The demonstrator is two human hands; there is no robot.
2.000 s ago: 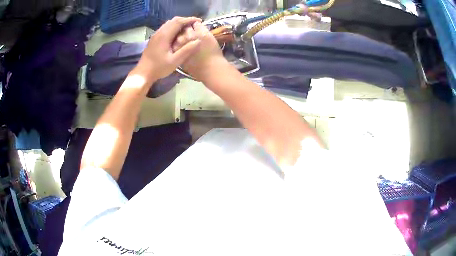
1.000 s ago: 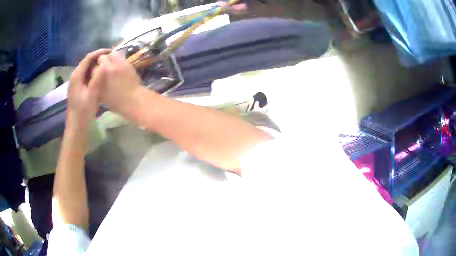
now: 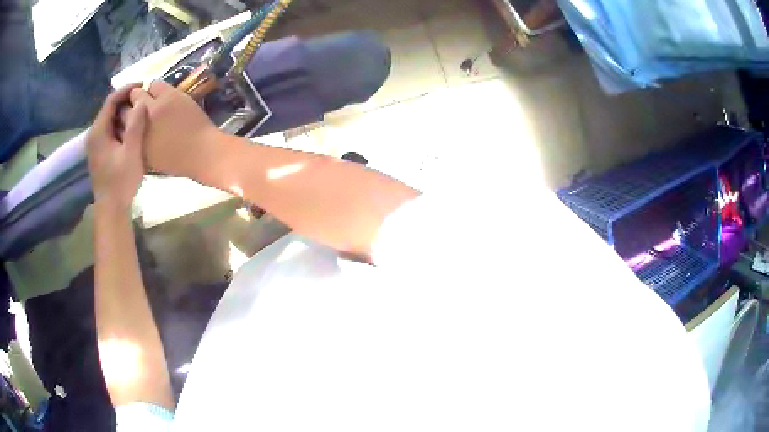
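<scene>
The steam iron (image 3: 234,108) lies on purple-grey cloth (image 3: 316,74) drawn over the long padded arm, near its rounded right end. Its metal plate with pale rim shows right of my hands. My right hand (image 3: 175,131) is closed around the orange-brown handle. My left hand (image 3: 118,148) is pressed against my right hand at the handle's front end; its fingers overlap the right hand's, and whether it grips the handle is hidden. More cloth with a lengthwise dark line (image 3: 42,194) runs to the left edge. The hands hide the iron's front.
A blue and yellow ribbed hose (image 3: 260,35) rises from the iron. A blue plastic-wrapped bundle (image 3: 666,38) is at the upper right. Blue crates (image 3: 653,202) with pink items stand low at the right. Dark cloth (image 3: 67,329) hangs below the arm at the left.
The view has swung right, so the padded arm appears further left. The iron and both hands have slid along the cloth toward the rounded right end. The hands have stayed together at the handle.
</scene>
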